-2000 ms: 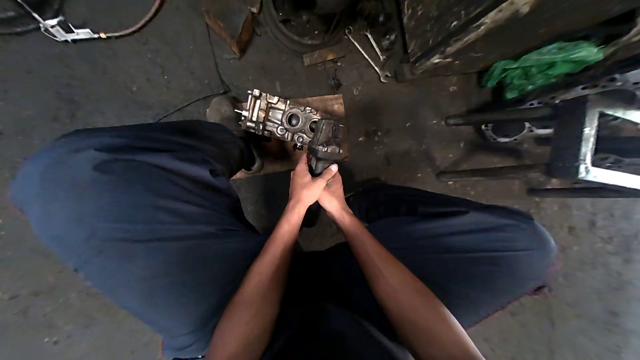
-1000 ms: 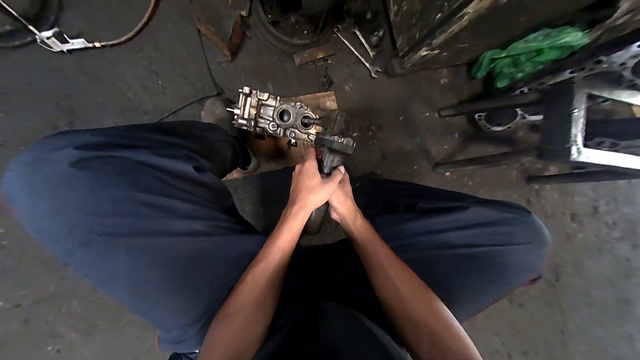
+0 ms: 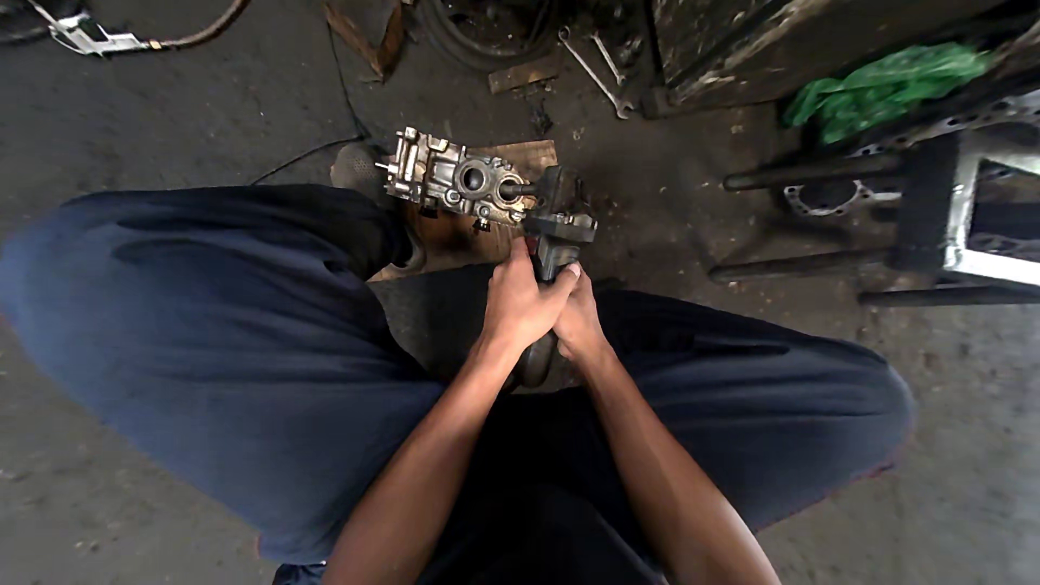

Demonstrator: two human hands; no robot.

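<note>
A dark power tool (image 3: 562, 231) is held between my two hands, its front end at the right end of a metal engine part with round bores (image 3: 463, 180). My left hand (image 3: 524, 301) wraps the tool's grip from the left. From the right, my right hand (image 3: 578, 317) closes on the same grip, the hands touching. A rod-like piece at the tool's head reaches the right-hand bore; whether it enters cannot be told. The metal part rests on a wooden board (image 3: 455, 244) on the floor between my feet.
Two wrenches (image 3: 597, 73) lie beyond the board, near a wood block (image 3: 524, 75) and a wheel-like ring. An air blow gun with a hose (image 3: 97, 36) is at the upper left. A green plastic bag (image 3: 890, 85), gaskets and a metal-framed stand (image 3: 959, 211) are at the right.
</note>
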